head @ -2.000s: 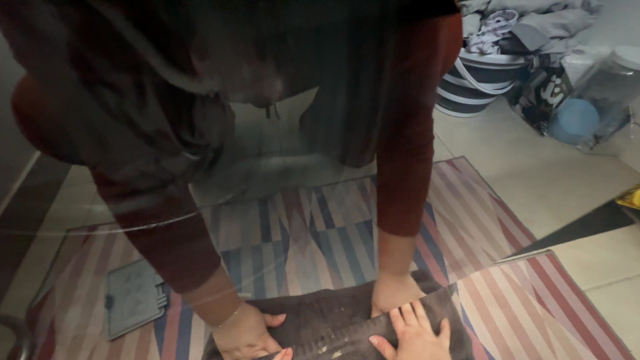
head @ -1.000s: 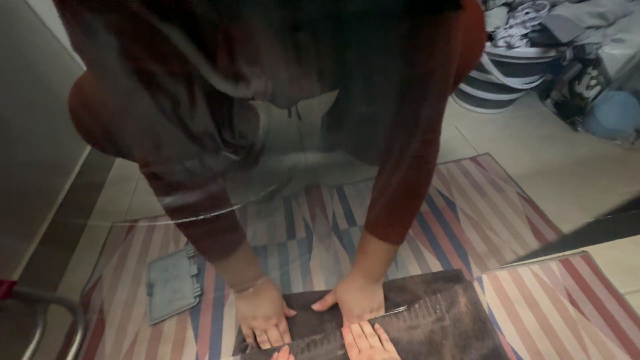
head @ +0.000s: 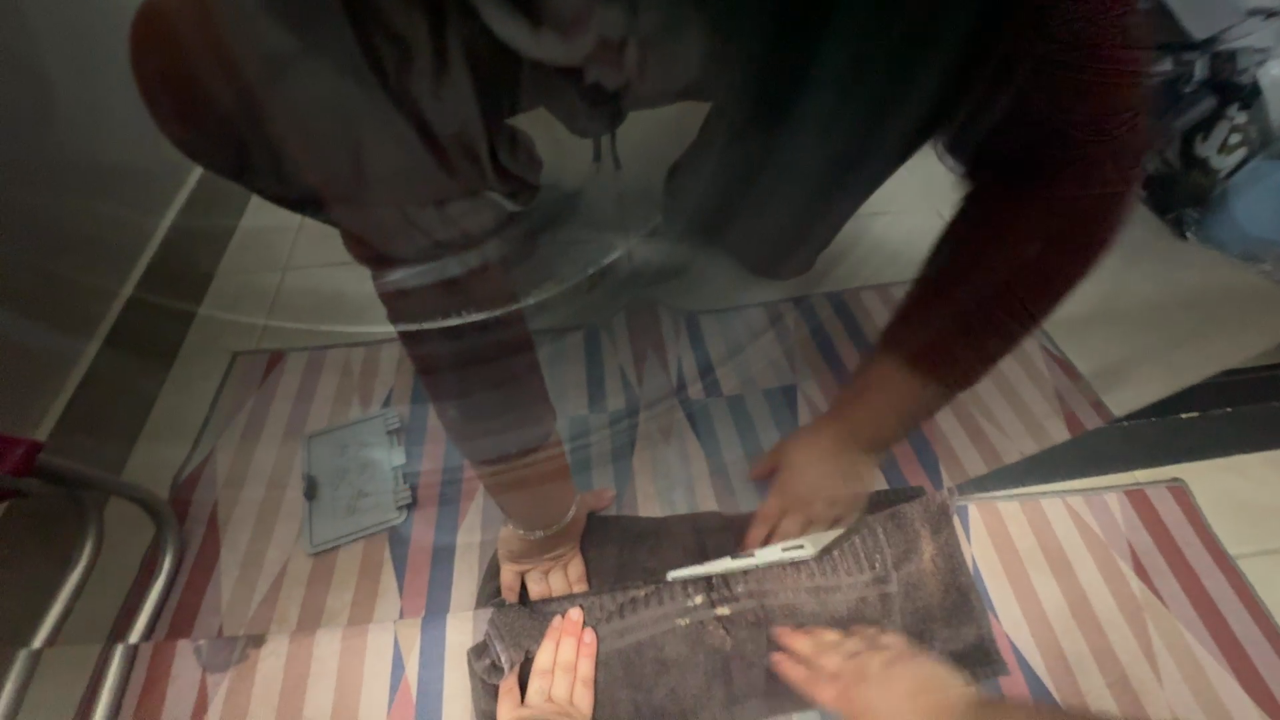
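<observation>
A folded dark grey-brown towel (head: pixel 830 610) lies on a striped mat, its upper part seen in a reflective surface. My left hand (head: pixel 560 670) rests flat on the towel's left end, fingers close together. Blurred, my right hand (head: pixel 880 670) is over the right half, fingers extended, with nothing visible in it. Beyond the seam, the same two hands and arms appear reflected, with a bracelet at the left wrist. Between the right hand and its reflection is a narrow pale flat piece (head: pixel 760 555) with a slot; whether anything holds it is unclear. Small pale flecks dot the towel.
A grey plastic lid or tray (head: pixel 355 480) appears in the reflection on the striped mat (head: pixel 1080 590). Bent metal tubing (head: pixel 150 560) stands at far left. A dark strip (head: pixel 1190 405) crosses the floor at right. Dark clutter (head: pixel 1210 140) shows at upper right.
My right hand has moved right across the towel, and its reflected arm has swung outward. The pale slotted piece now shows plainly. My left hand stays at the towel's left part.
</observation>
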